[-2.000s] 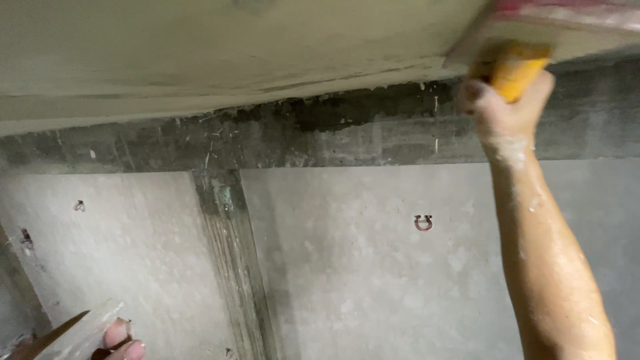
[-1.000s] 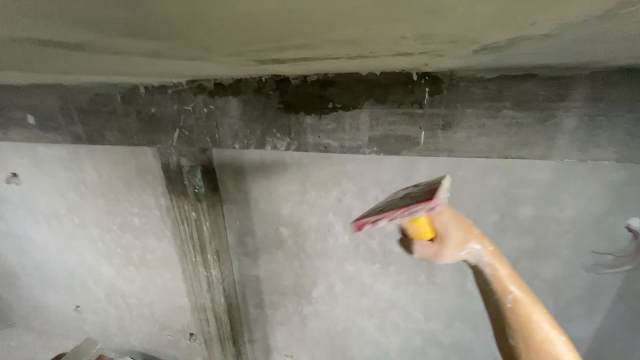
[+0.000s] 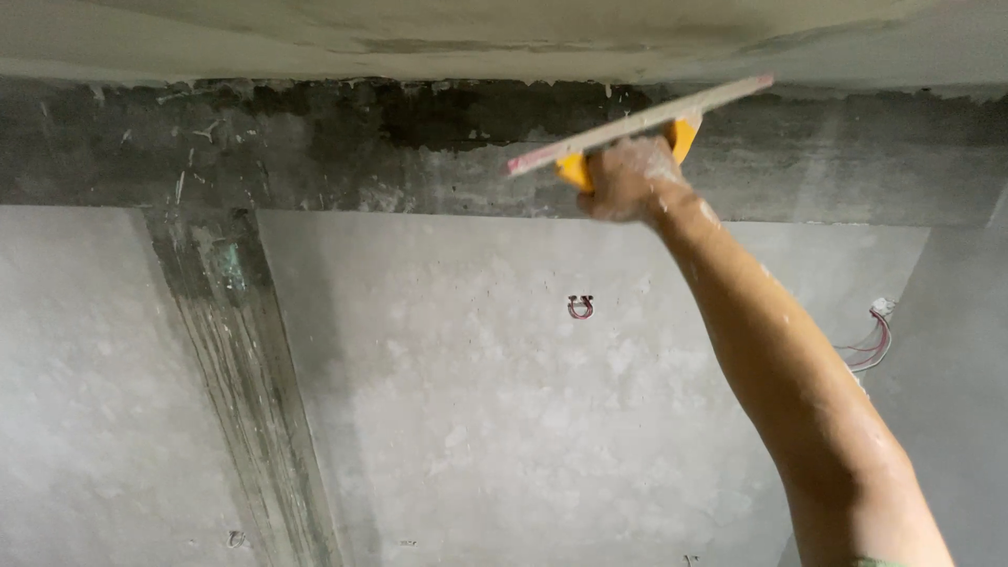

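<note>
My right hand (image 3: 634, 177), spattered with pale plaster, is closed around the yellow handle of a plastering trowel (image 3: 642, 122). The trowel is seen nearly edge-on and slants up to the right, with reddish ends on its long plate. It is in front of a dark, damp-looking concrete beam (image 3: 331, 161), just under the smooth plastered surface overhead (image 3: 488, 39). Whether the plate touches either surface cannot be told. My left hand is out of the frame.
Below the beam is a grey plastered wall (image 3: 472, 394), with a rough concrete column (image 3: 244, 346) running down it at the left. Looped wires (image 3: 581, 307) stick out mid-wall, and more reddish wires (image 3: 878, 342) hang at the right.
My right hand has moved up with the trowel from in front of the grey wall to the beam. My left hand, seen low at the left two seconds ago, has left the view.
</note>
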